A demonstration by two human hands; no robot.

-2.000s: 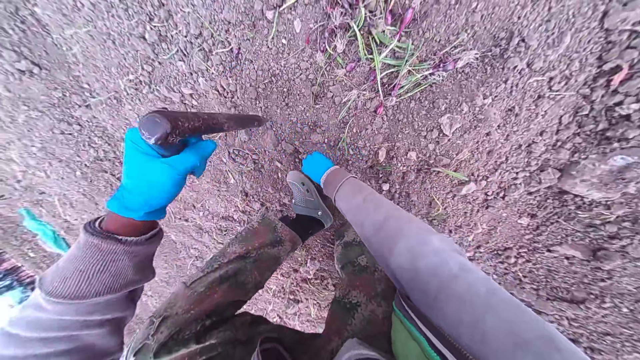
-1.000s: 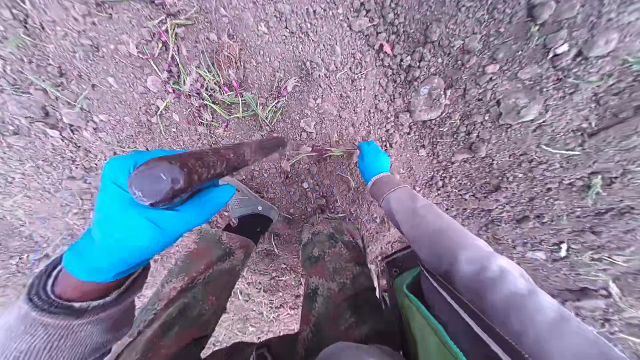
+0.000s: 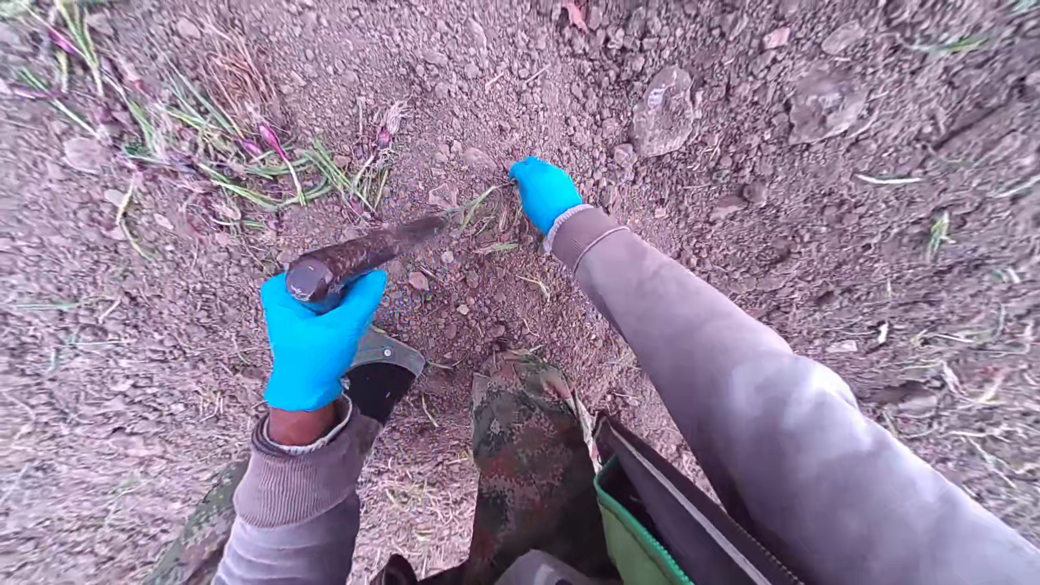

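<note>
My left hand [image 3: 321,341], in a blue glove, is closed around the handle [image 3: 357,256] of a dark tool. Its thick rounded end points up toward me and its far end tapers down to the soil near the middle of the view. To the right, my gloved right hand [image 3: 544,191] is low at the ground with its fingers curled. Thin green and dry stalks [image 3: 479,207] lie between the tool's far end and that hand; whether the fingers hold any is hidden. Small purple bulbs with green leaves [image 3: 276,158], likely onions, lie scattered at the upper left.
A large stone [image 3: 665,112] lies in the crumbly soil right of my right hand, another clod [image 3: 825,106] farther right. My shoe [image 3: 386,353] is just beside my left hand. A green-edged bag [image 3: 642,520] hangs near my camouflage trouser leg [image 3: 520,455].
The stalks seen stretched from my right hand toward the tool one second ago no longer show that way. Two seconds ago my right hand was beside the shoe. The view has shifted.
</note>
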